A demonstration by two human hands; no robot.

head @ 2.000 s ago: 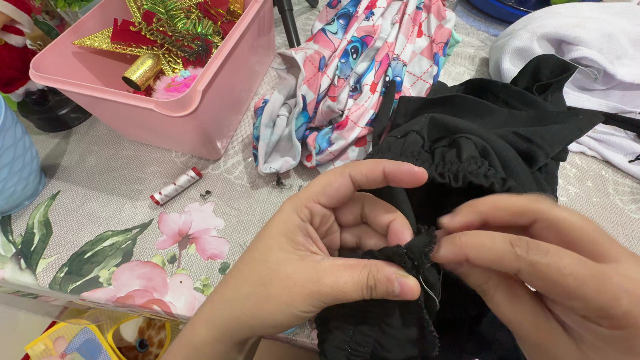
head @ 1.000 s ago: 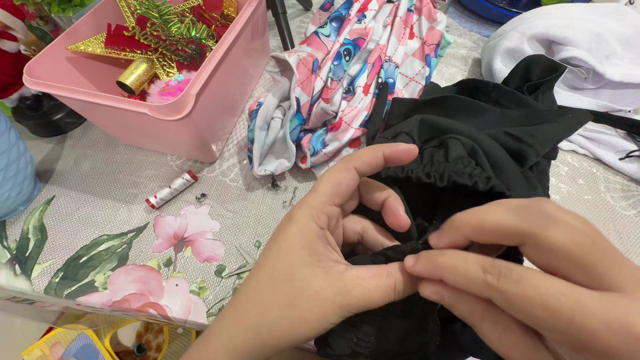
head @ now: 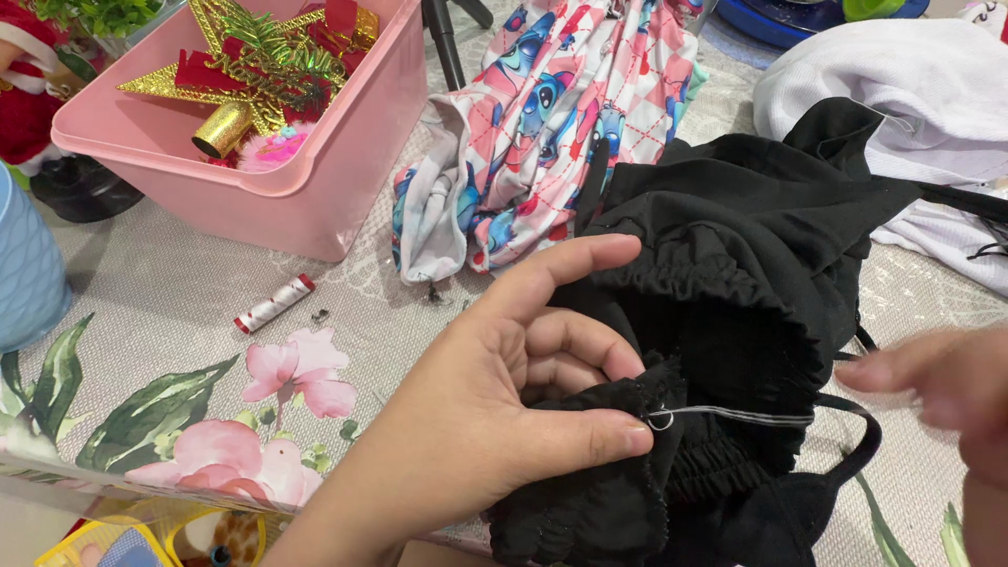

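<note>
My left hand (head: 504, 394) pinches the edge of a black gathered garment (head: 732, 197) between thumb and fingers. A white thread (head: 740, 411) with a small loop comes out of the cloth at my left thumb tip and runs right toward my right hand (head: 937, 386). That hand is blurred at the right edge, with thumb and forefinger close together; whether a needle is between them cannot be told. The garment's elastic-gathered opening gapes between the two hands. A spool of white thread with red ends (head: 274, 304) lies on the floral tablecloth (head: 189, 291).
A pink plastic bin (head: 331, 197) with gold and red ornaments stands at the upper left, beside a blue cup (head: 27, 268). Behind the black garment lie a pink and blue printed cloth (head: 543, 118) and a white cloth (head: 890, 94). Black tripod legs (head: 445, 47) stand behind the bin.
My right hand has moved away to the right from the pinched edge, where it was beside my left fingers. The white thread now stretches across the opening.
</note>
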